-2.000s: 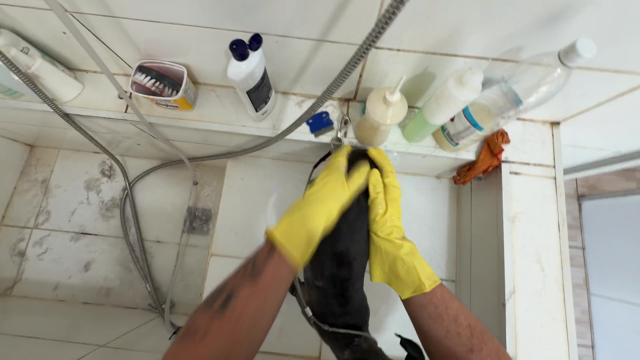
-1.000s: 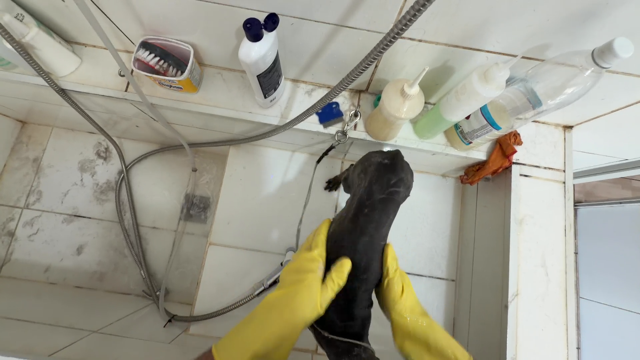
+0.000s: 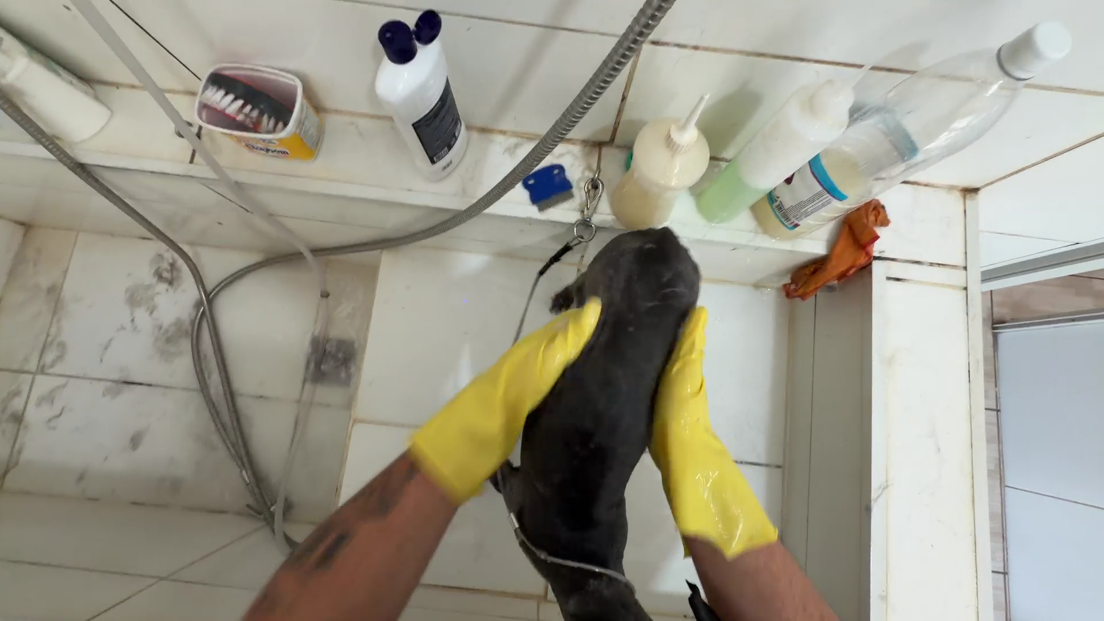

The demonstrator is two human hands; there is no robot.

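Note:
A wet, dark-coated dog (image 3: 595, 397) stands in a tiled tub at the middle of the view, seen from above. My left hand (image 3: 509, 397), in a yellow rubber glove, lies along the dog's left flank. On the opposite flank rests my right hand (image 3: 703, 440), gloved alike and shiny with wet. Both palms press against the body without closing around it. A thin cable tether (image 3: 530, 297) runs from a metal snap hook (image 3: 592, 207) at the ledge down beside the dog, and a similar cord crosses its body lower down.
Along the ledge stand a white bottle (image 3: 423, 103), a tub with a brush (image 3: 259, 116), a blue flea comb (image 3: 548, 186), a cream squeeze bottle (image 3: 660, 172), a green-filled bottle (image 3: 768, 155), a large clear bottle (image 3: 897, 138) and an orange cloth (image 3: 841, 250). A metal shower hose (image 3: 561, 129) loops left.
Two seconds ago both hands were together at the dog's far end by the ledge. They then moved back along its body, and from one second ago to now they have slid forward along its sides.

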